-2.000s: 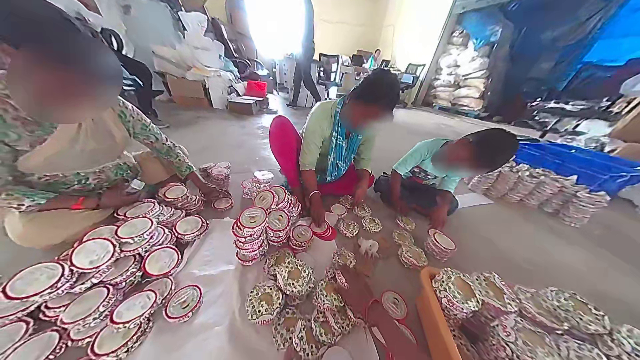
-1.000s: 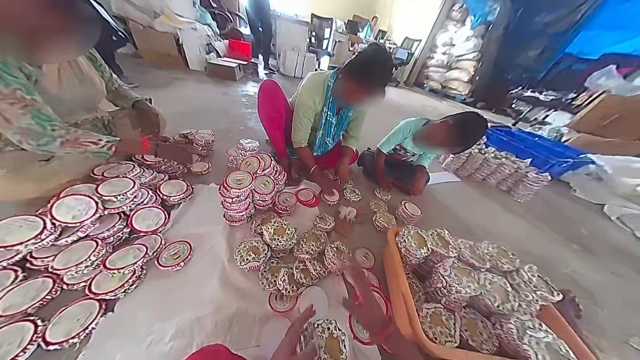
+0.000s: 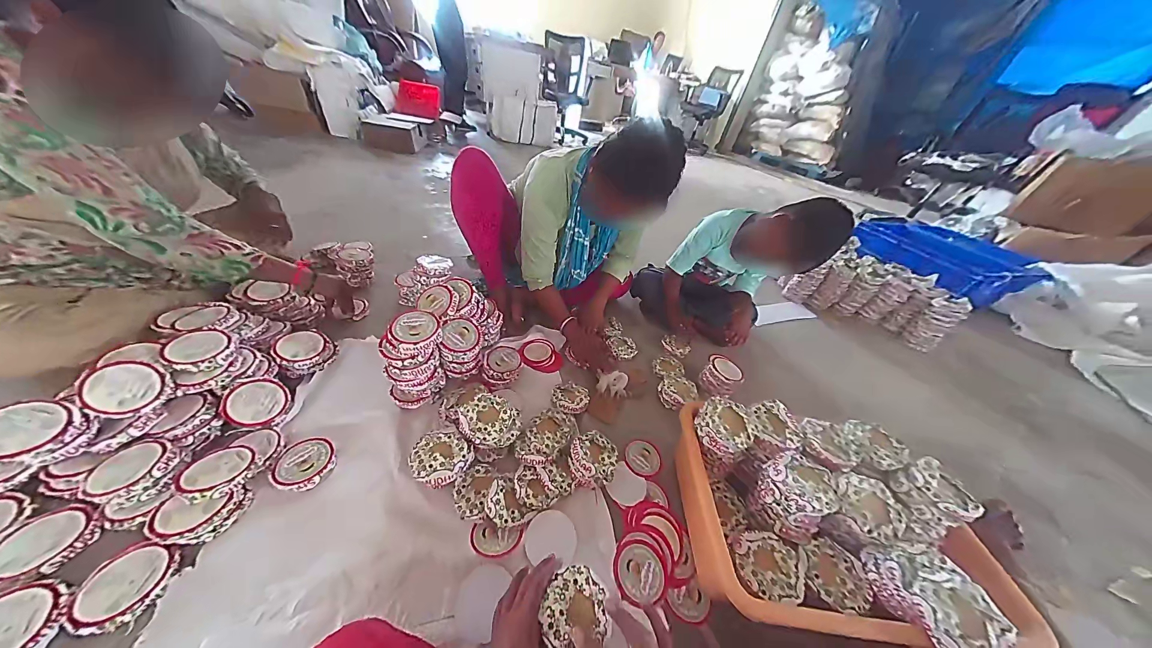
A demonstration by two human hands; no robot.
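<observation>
A round patterned-paper packet (image 3: 576,607) with a tan centre is held upright at the bottom, between my left hand (image 3: 525,605) and my right hand (image 3: 643,625). The fingers of my left hand lie along its left edge; my right hand is partly cut off by the frame. Just above my left hand is a white disc (image 3: 549,538). Red-rimmed round labels (image 3: 642,571) lie in an overlapping pile beside my right hand. More patterned packets (image 3: 504,495) are grouped on the white sheet (image 3: 297,549) ahead of my hands.
An orange crate (image 3: 706,504) full of patterned packets stands at the right. Stacks of red-rimmed packets (image 3: 121,387) cover the left side. Three people sit around the work: one at left, two ahead. A blue tarp-like container (image 3: 945,256) lies farther back right.
My hands, apart with spread fingers one second ago, are now close together around the patterned packet. The person at left reaches toward the far packets. Two seconds ago the view was aimed differently.
</observation>
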